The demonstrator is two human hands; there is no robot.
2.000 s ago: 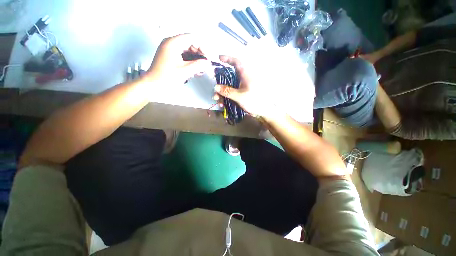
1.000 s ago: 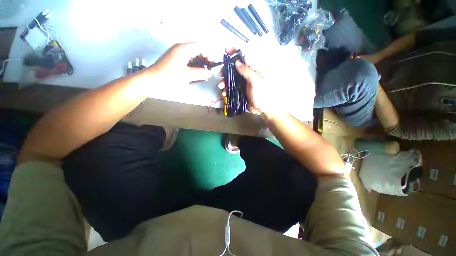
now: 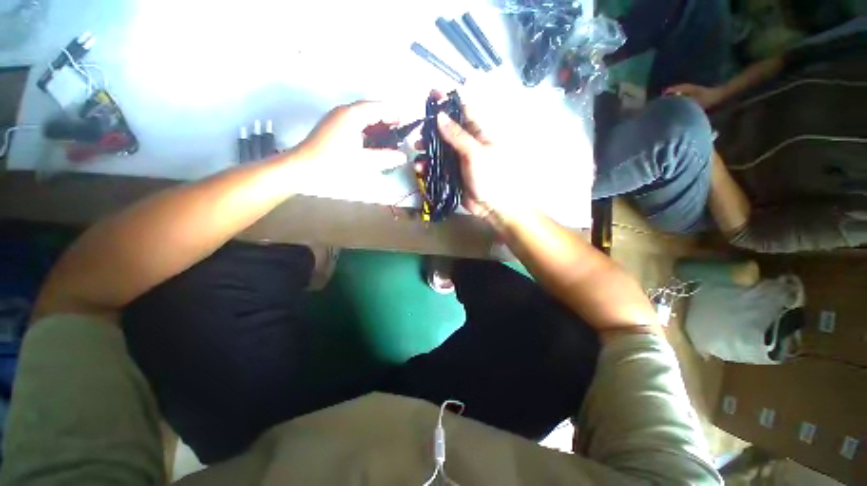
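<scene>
A black cable bundle (image 3: 444,166) with yellow ends is upright in the picture, over the table's near edge. My right hand (image 3: 468,157) is closed around its right side, thumb on top. My left hand (image 3: 356,138) is overexposed; its fingers hold a small dark part (image 3: 382,135) just left of the bundle, and a short black lead runs from it to the bundle. Thin red wire strands hang at the bundle's lower left. The fingertips of my left hand are washed out by glare.
Short dark pieces with pale ends (image 3: 257,142) stand left of my hands. Black rods (image 3: 462,44) and bagged black parts (image 3: 551,43) lie at the far right. A bagged cable set (image 3: 100,123) lies at the left. A seated person's knee (image 3: 656,157) is beside the table's right edge.
Since two seconds ago the bundle has turned more upright and my right thumb has moved onto its top. My left hand with the dark part has moved slightly down. The neighbour's legs have shifted.
</scene>
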